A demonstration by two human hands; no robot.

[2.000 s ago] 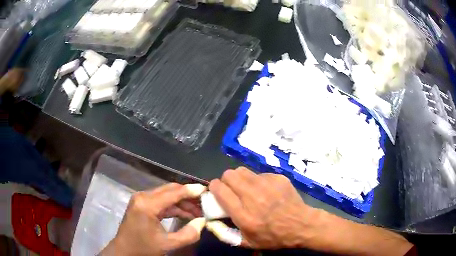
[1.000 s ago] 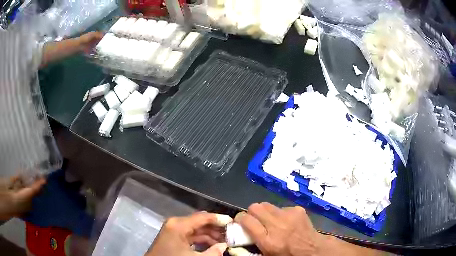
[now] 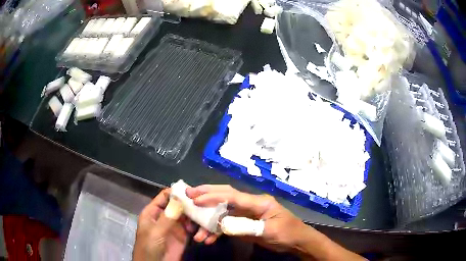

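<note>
A white unit (image 3: 200, 211) is held at the bench's front edge between both hands. My left hand (image 3: 162, 224) grips its left end, with a cream finger cot on the thumb. My right hand (image 3: 250, 209) grips its right end, fingers over the top and a cot-covered thumb beside it. A translucent bit shows at the unit's right end; I cannot tell what it is. The blue plastic basket (image 3: 286, 187), heaped with thin white pieces (image 3: 301, 132), lies beyond my right hand. An empty clear blister tray (image 3: 163, 97) lies left of it.
Loose white units (image 3: 88, 97) lie at left, with a filled blister tray stack (image 3: 102, 43) behind. A bag of cream foam pads (image 3: 368, 41) is at back right. Stacked trays with metal-stemmed parts (image 3: 424, 153) stand at right. A red stool (image 3: 20, 237) and white compartment trays (image 3: 99, 227) are below the bench.
The view has shifted. The white unit is now tilted and more exposed between my hands. The other person's hands and the clear tray they held at left are gone, and the filled stack looks lower.
</note>
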